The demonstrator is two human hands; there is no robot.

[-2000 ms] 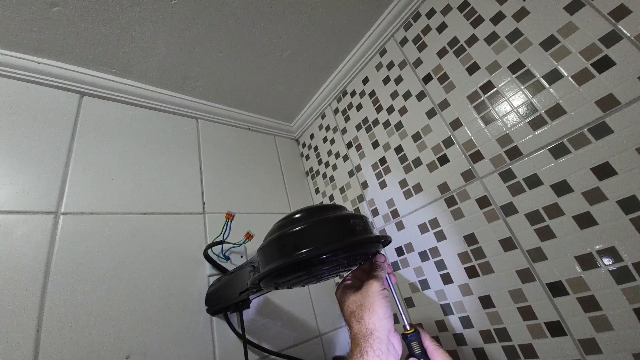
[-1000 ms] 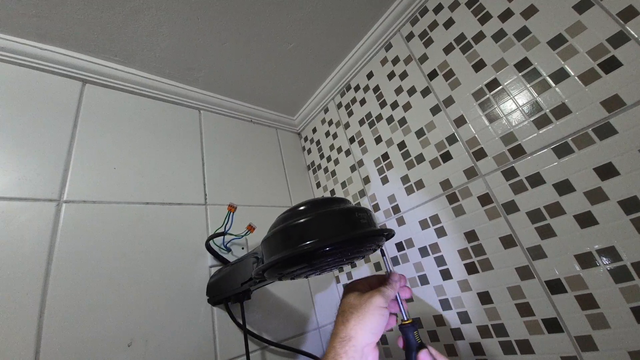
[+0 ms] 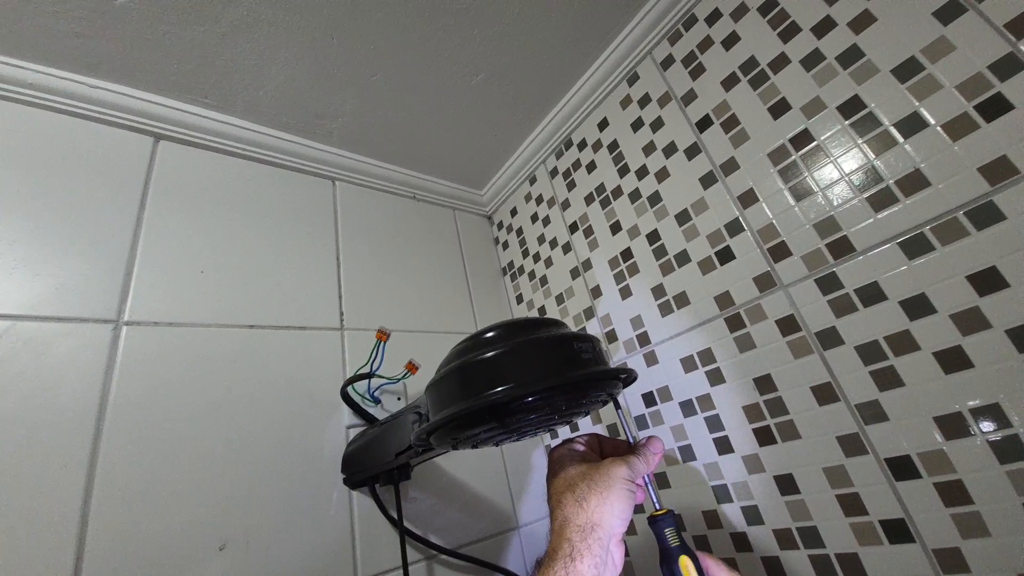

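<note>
A black electric shower head [image 3: 520,384] juts out from the white tiled wall, its perforated face turned down. Below its outer rim, my left hand [image 3: 592,488] pinches the metal shaft of a screwdriver [image 3: 672,536] between thumb and fingers. The shaft's tip touches the underside of the rim. At the bottom edge my right hand [image 3: 714,566] is around the black and yellow handle, mostly out of the frame. Green and blue wires with orange lever connectors [image 3: 383,334] stick up behind the shower's arm [image 3: 384,444].
White wall tiles [image 3: 232,240] are at the left and mosaic-patterned tiles [image 3: 872,320] at the right. White moulding [image 3: 240,150] borders the grey ceiling [image 3: 360,80]. A black hose [image 3: 436,544] and a thin black rod [image 3: 401,520] hang below the shower.
My left hand has moved down from the shower's rim and now holds the screwdriver's shaft lower. The screwdriver remains against the rim's underside.
</note>
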